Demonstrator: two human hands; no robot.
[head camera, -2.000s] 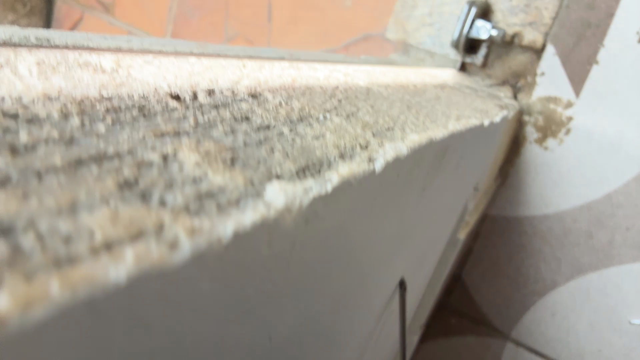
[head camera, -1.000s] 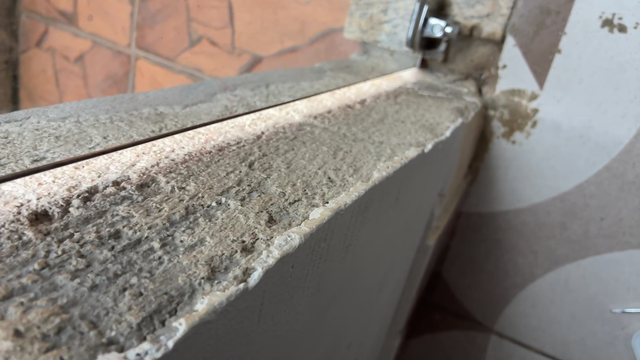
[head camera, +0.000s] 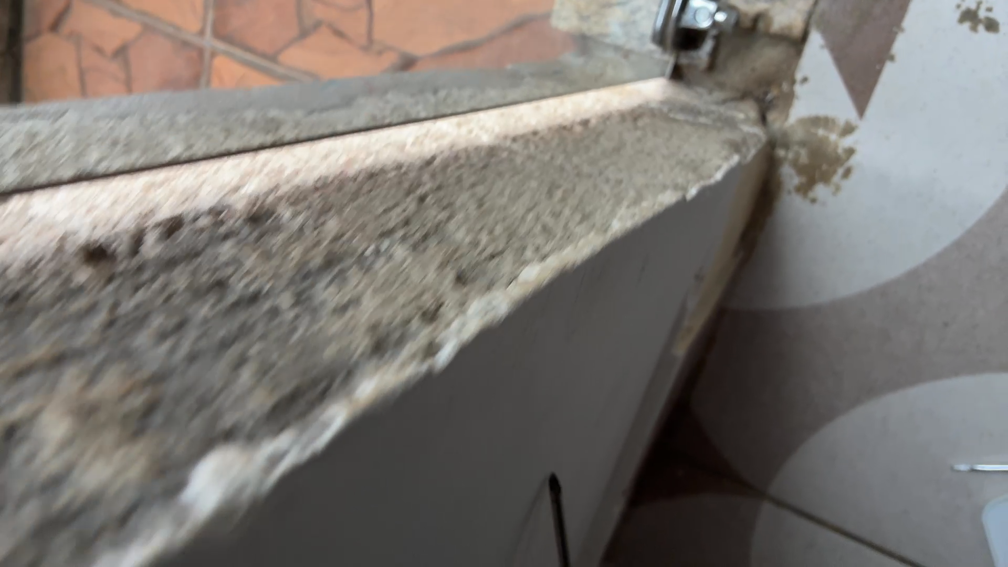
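Note:
Neither my left hand nor my right hand shows in the head view. A rough, unfinished mortar ledge (head camera: 354, 260) runs from the lower left to the upper right, with a chipped edge above a smooth grey wall face (head camera: 472, 409). A thin dark line and a bright strip of light run along the ledge. The dark, thin tip of a rod-like tool (head camera: 557, 512) rises from the bottom edge against the wall face; what holds it is hidden. A shiny metal fitting (head camera: 693, 24) stands at the far end of the ledge.
Orange stone-pattern tiles (head camera: 276, 35) lie beyond the ledge at the upper left. Patterned grey and white floor tiles (head camera: 890, 260) spread on the right, with a brown dried stain (head camera: 819, 157). A thin pale rod (head camera: 980, 468) and part of a translucent object (head camera: 998, 528) are at the right edge.
The dark tip at the bottom, seen two seconds ago and out of sight one second ago, is in view again. The view has shifted somewhat.

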